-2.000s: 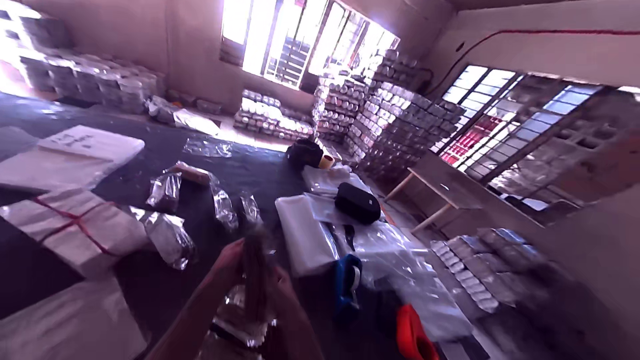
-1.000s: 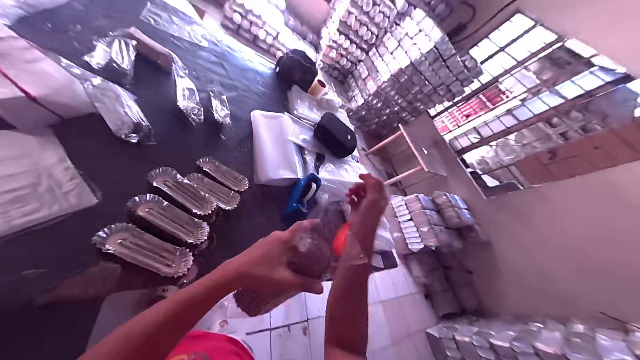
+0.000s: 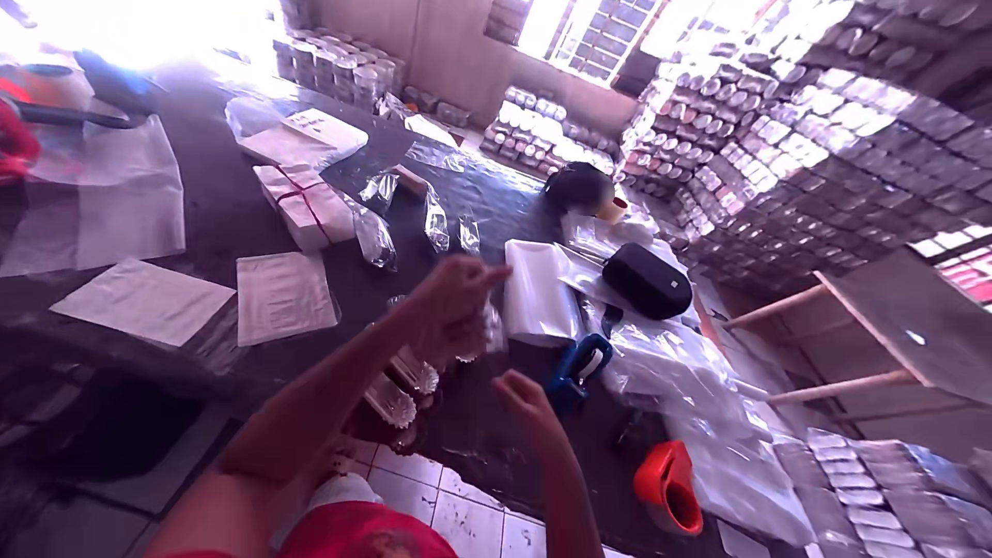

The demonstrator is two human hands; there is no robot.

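Note:
My left hand (image 3: 457, 298) is over the dark-covered table, fingers curled around something wrapped in clear plastic (image 3: 494, 325); its contents are blurred. Below and left of it, crimped foil trays (image 3: 394, 399) lie in a row, partly hidden by my forearm. My right hand (image 3: 525, 394) is lower and to the right, fingers loosely extended, with nothing visible in it. Near it are a blue tape dispenser (image 3: 577, 368) and an orange-red tape dispenser (image 3: 670, 488). A stack of clear plastic bags (image 3: 540, 291) lies beside my left hand. Several clear packets (image 3: 372, 236) rest farther back.
A paper bundle tied with red string (image 3: 306, 208) and plastic-covered sheets (image 3: 283, 298) lie on the left. A black case (image 3: 647, 280) sits on plastic sheeting (image 3: 682, 418) at right. Beyond are a wooden table (image 3: 891, 325) and stacked foil-topped packages (image 3: 775, 155).
My hands have parted from their place near the table edge; the left is now over the trays' far end. The view has swung left, bringing the orange-red dispenser out from behind my hands.

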